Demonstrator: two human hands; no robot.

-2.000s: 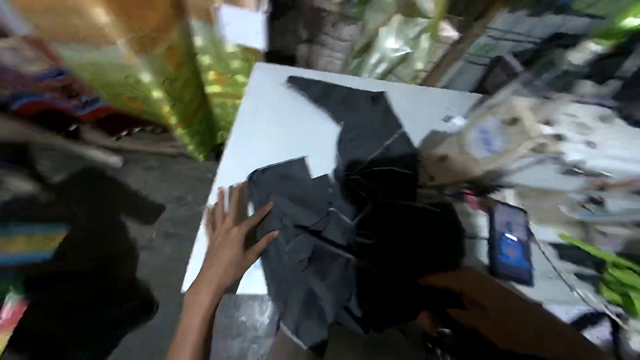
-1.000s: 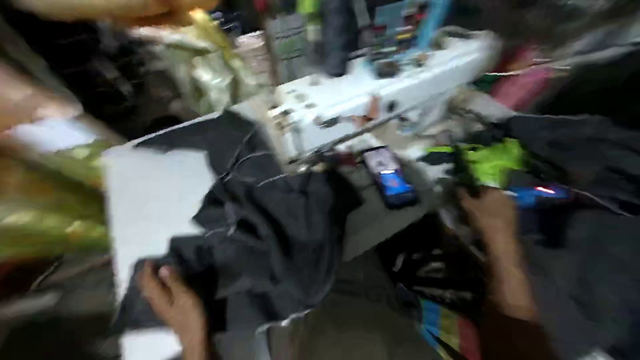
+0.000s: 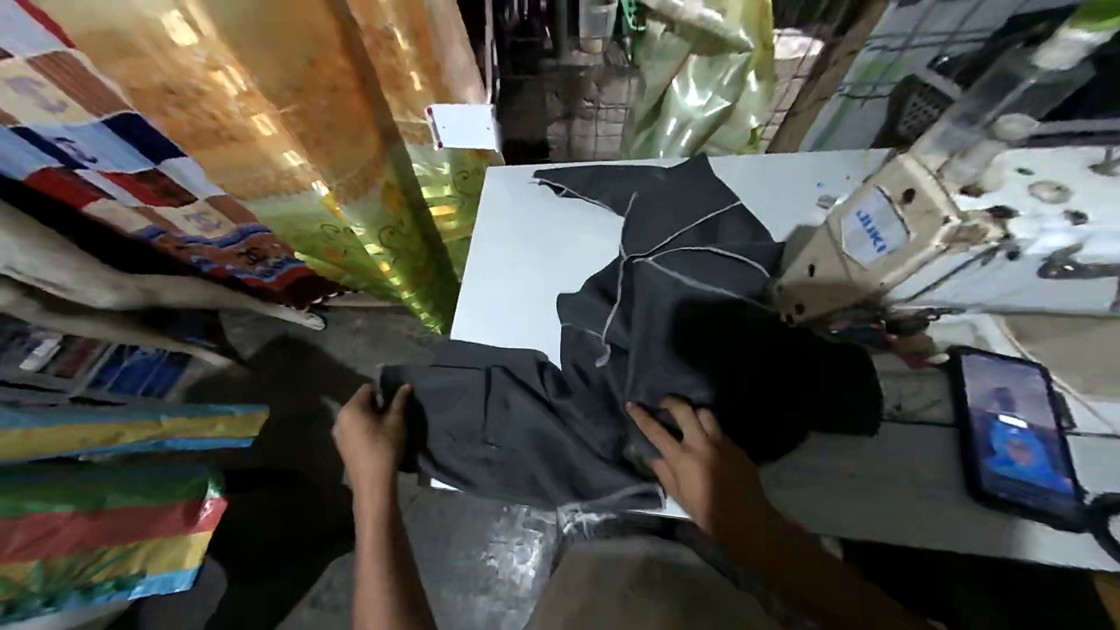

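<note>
A dark grey garment piece (image 3: 525, 420) with pale stitched seams lies spread over a white sewing table (image 3: 516, 254), its near left part past the table's edge. My left hand (image 3: 376, 429) pinches the left edge of the cloth between thumb and fingers. Fingers of my right hand (image 3: 696, 459) are bent onto the cloth near the table's front edge; whether they grip a fold I cannot tell. Right of the cloth stands the head of an industrial sewing machine (image 3: 875, 236); part of the fabric lies in deep shadow beside it.
A lit smartphone (image 3: 1015, 437) lies on the table at the right. Rolls of shiny patterned plastic sheeting (image 3: 297, 131) stand at the table's left. Striped plastic material (image 3: 105, 534) is at the lower left. Beyond the table are a wire grid and a wrapped clear-yellow plastic bundle (image 3: 700, 87).
My right hand has moved from the bright green and dark cloth at the right back to the grey garment. The view has swung back left since one second ago.
</note>
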